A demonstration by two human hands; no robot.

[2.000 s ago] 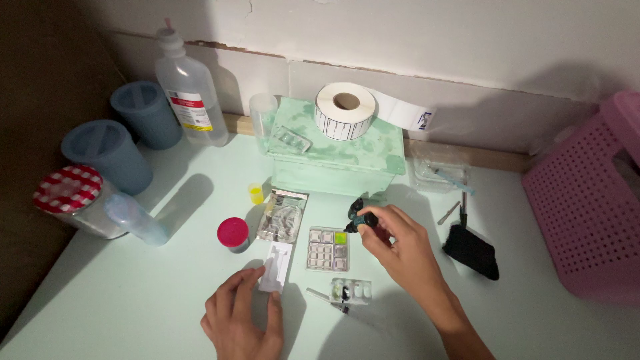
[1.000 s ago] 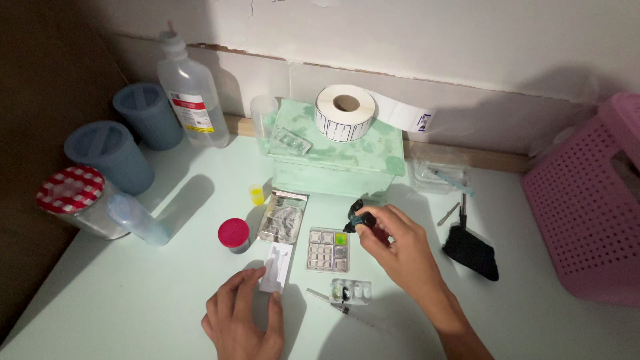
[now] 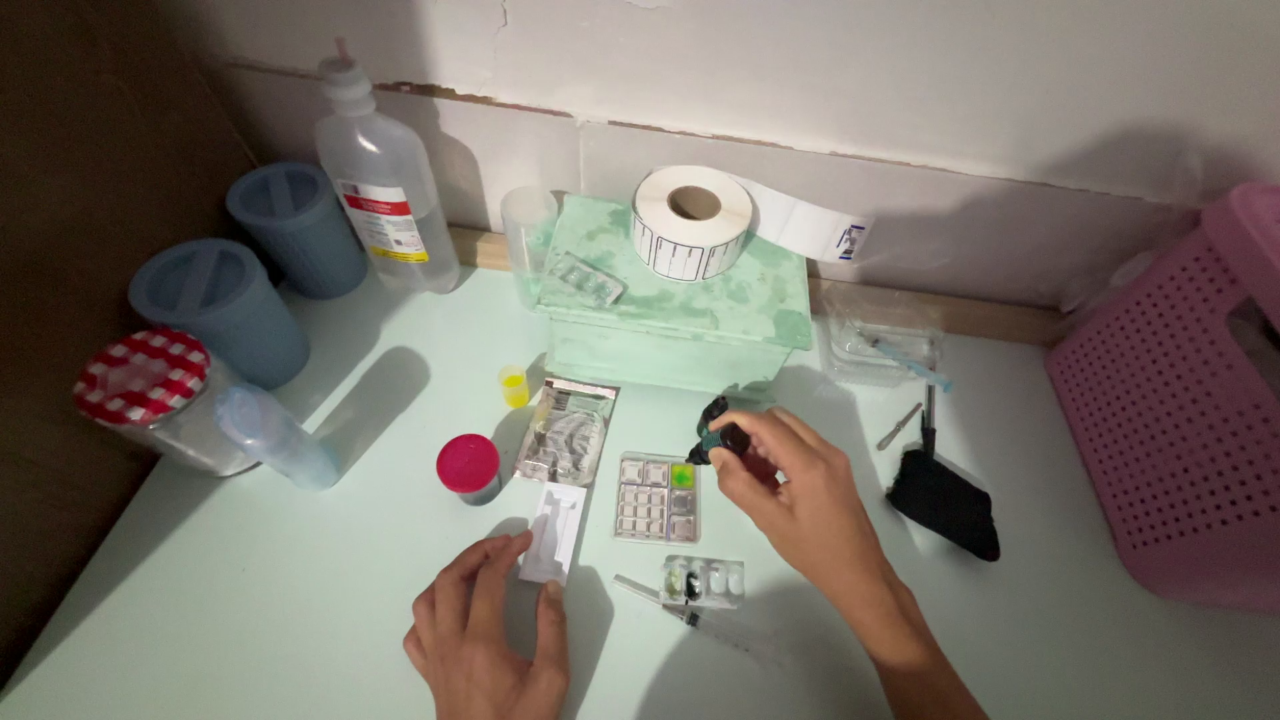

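Note:
My right hand (image 3: 790, 475) pinches a small black dropper bottle (image 3: 722, 440) on its side, nozzle pointing left, above a clear compartment tray (image 3: 642, 510). The tray's top right cell (image 3: 682, 475) holds bright green colour. At the lower left, my left hand (image 3: 490, 615) has its thumb and a fingertip at the edges of a white moulded plastic piece (image 3: 552, 535), which touches a silvery foil pouch (image 3: 566, 430). A small blister pack (image 3: 703, 582) with dark and green stains lies below the tray, beside a thin syringe (image 3: 715, 628). Another dark piece (image 3: 712, 410) shows behind the bottle.
A red-lidded cup (image 3: 468, 468) and small yellow cup (image 3: 514, 386) stand left of the pouch. Behind is a green box (image 3: 670, 350) bearing a label roll (image 3: 690, 225). Bottles and lidded containers stand left; a black pouch (image 3: 945, 500) and pink basket (image 3: 1150, 420) are right.

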